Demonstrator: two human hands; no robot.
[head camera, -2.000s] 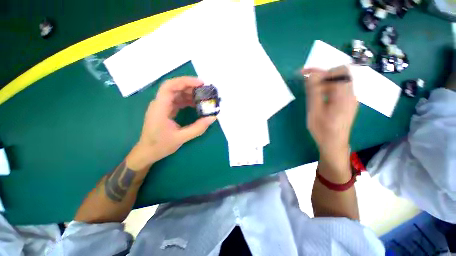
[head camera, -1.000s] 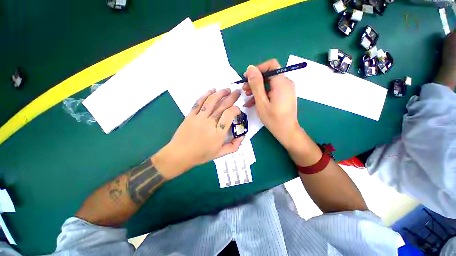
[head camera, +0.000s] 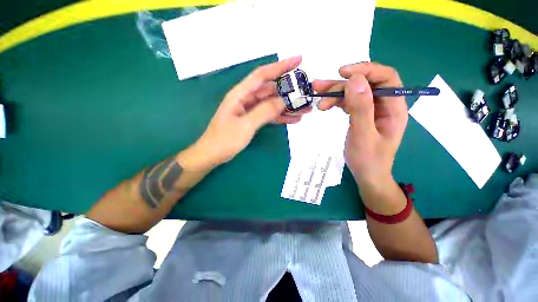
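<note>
My left hand (head camera: 239, 115) holds a black watch housing (head camera: 294, 90) between thumb and fingers, its open face up, with silver and white parts inside. My right hand (head camera: 374, 118) grips slim black tweezers (head camera: 407, 92) with pale lettering. Their points reach the housing's right side; whether they hold a piece is too small to tell. A backing sheet (head camera: 308, 180) with rows of small grey marks lies below the hands, at the near end of the white sheets.
Long white sheets (head camera: 221, 36) lie beyond my hands, with crumpled clear plastic (head camera: 152, 34) at their left. A separate white sheet (head camera: 457, 131) lies slanted at right beside several waiting units (head camera: 505, 125). A yellow edge (head camera: 88, 28) curves across the far side. Neighbours' pale sleeves show at both sides.
My left hand has turned and raised the housing off the sheets. The tweezers have moved from the white sheet to the housing. The camera view has shifted, so more of the backing sheet shows.
</note>
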